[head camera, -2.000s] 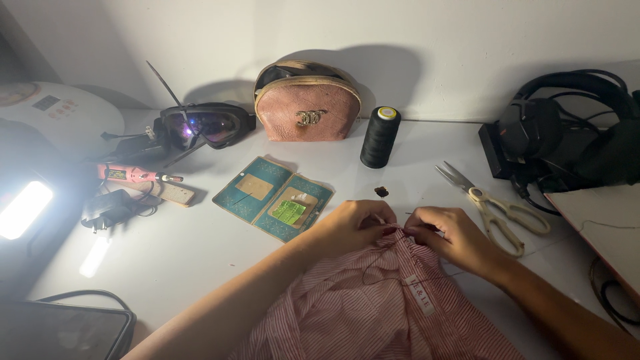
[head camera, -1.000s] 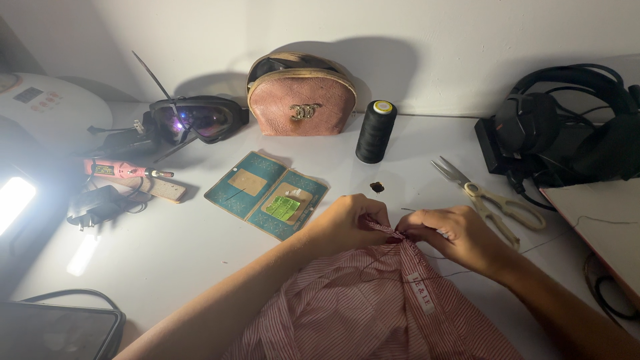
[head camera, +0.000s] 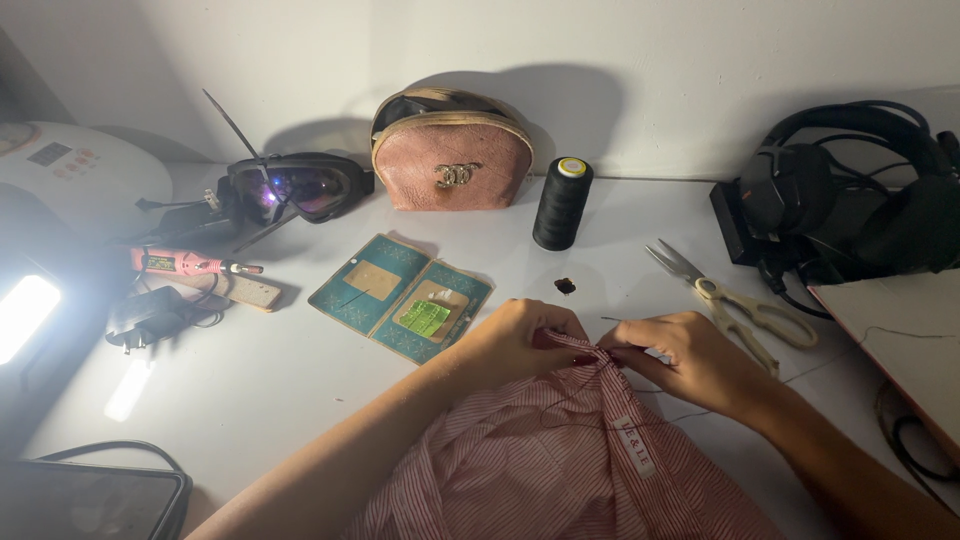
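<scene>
My left hand (head camera: 517, 341) pinches the edge of a red-and-white striped cloth garment (head camera: 525, 465). Close beside it, my right hand (head camera: 667, 352) grips the same edge between thumb and fingers. A sewing needle (head camera: 611, 319) shows just above the right fingers; its hold is partly hidden. Dark thread (head camera: 544, 420) loops over the cloth near a sewn label (head camera: 634, 446), and more runs right across the table. Scissors (head camera: 724, 300) with cream handles lie right of the hands, blades parted. Behind the hands stands a black thread spool (head camera: 562, 204). An opened needle booklet (head camera: 401, 298) lies to the left.
A pink pouch (head camera: 454, 161) and dark goggles (head camera: 300, 187) are by the wall. Headphones (head camera: 847, 180) lie at right, above a white board (head camera: 900, 337). At left are a pink rotary tool (head camera: 180, 262), a black plug adapter (head camera: 150, 311), a bright lamp (head camera: 26, 315) and a dark-screened device (head camera: 90, 499).
Both hands stay at the garment's edge, with small finger shifts. The needle tip shows more plainly above the right fingers.
</scene>
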